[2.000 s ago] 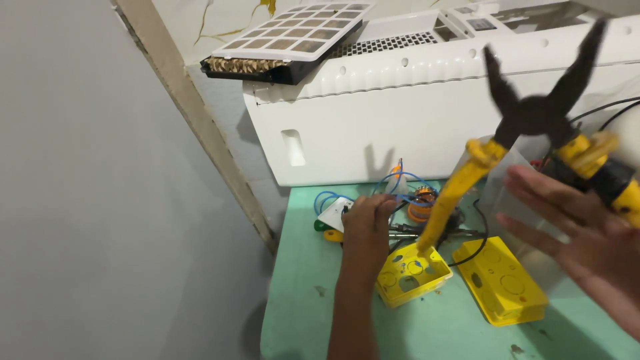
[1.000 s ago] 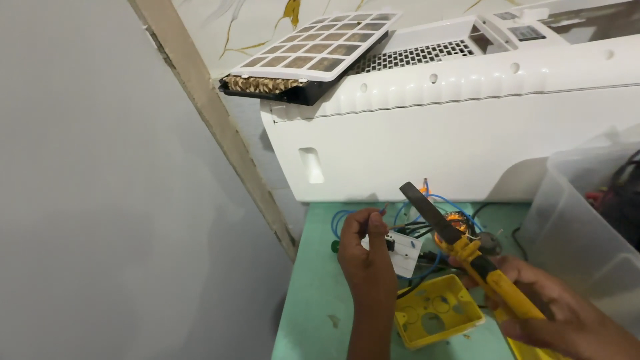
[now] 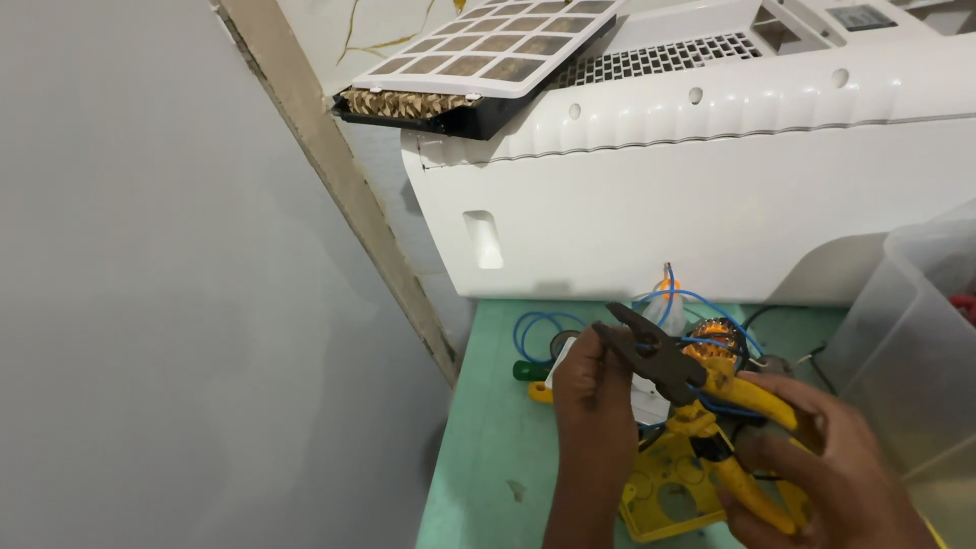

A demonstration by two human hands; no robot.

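Combination pliers with yellow handles are in my right hand, their jaws parted and pointing up and left. My left hand has its fingers closed by the jaw tips, over a white plate; a blue wire loops behind the pliers, and whether my fingers pinch a wire cannot be told. Below the pliers lies a yellow electrical box, partly hidden by the handles. A coil with orange windings sits just behind the jaws. A green handle lies left of my left hand.
A white appliance housing stands along the back of the green table, with a gridded filter frame on top. At the right is a translucent plastic bin. A grey wall fills the left side.
The pliers were raised at the upper right two seconds ago, then came down beside my left hand. Since one second ago, their jaws have opened and moved close to my left fingertips.
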